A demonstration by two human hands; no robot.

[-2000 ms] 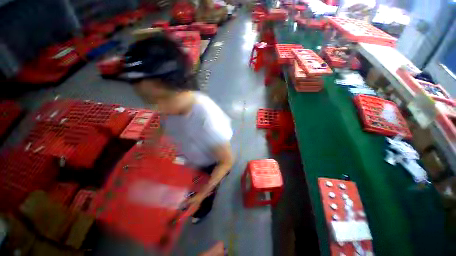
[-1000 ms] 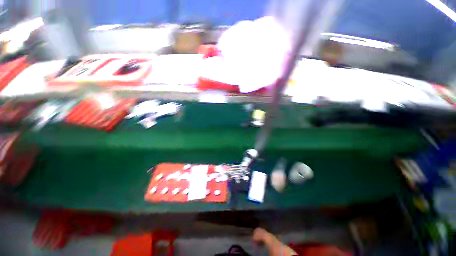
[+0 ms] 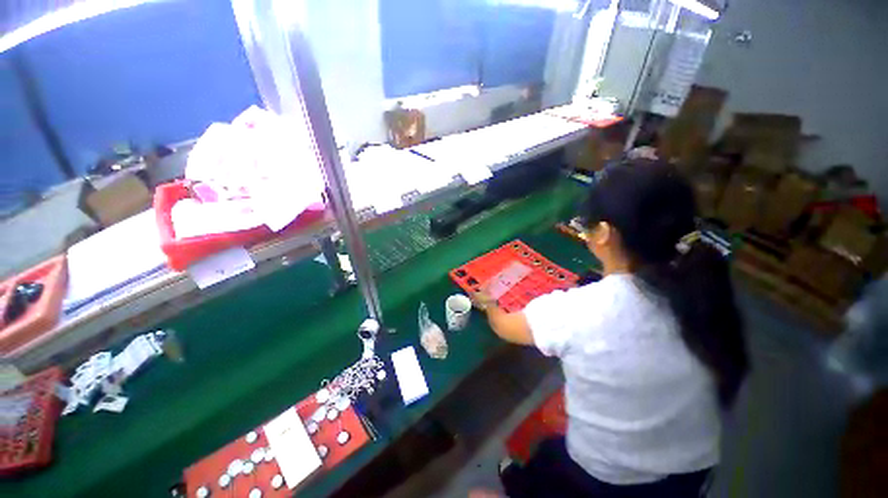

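Note:
Neither of my hands is clearly in view; a small skin-toned patch shows at the bottom edge, and I cannot tell whose it is. Nearest me on the green bench [image 3: 229, 374] lies a shallow red tray [image 3: 226, 457] with rows of small white round parts and a white card [image 3: 293, 446] across it. A heap of small black-and-white parts [image 3: 356, 380] touches its upper right end. A white rectangular piece [image 3: 410, 374] lies beside the heap. Farther right, a red compartment tray [image 3: 513, 276] lies on the bench, with dark pieces in some pockets and a pale sheet on it.
A person in a white top [image 3: 623, 370] is at the bench on the right, one hand at the compartment tray. A white cup [image 3: 458, 311] and clear bag [image 3: 431, 334] stand beside a metal post [image 3: 334, 175]. A raised shelf [image 3: 107, 282] holds a red bin [image 3: 180, 229]. Cartons [image 3: 779, 195] are stacked behind.
The view has swung right along the bench. The person and the compartment tray at the right have come into view. The hand seen low in the earlier frame is no longer clearly visible.

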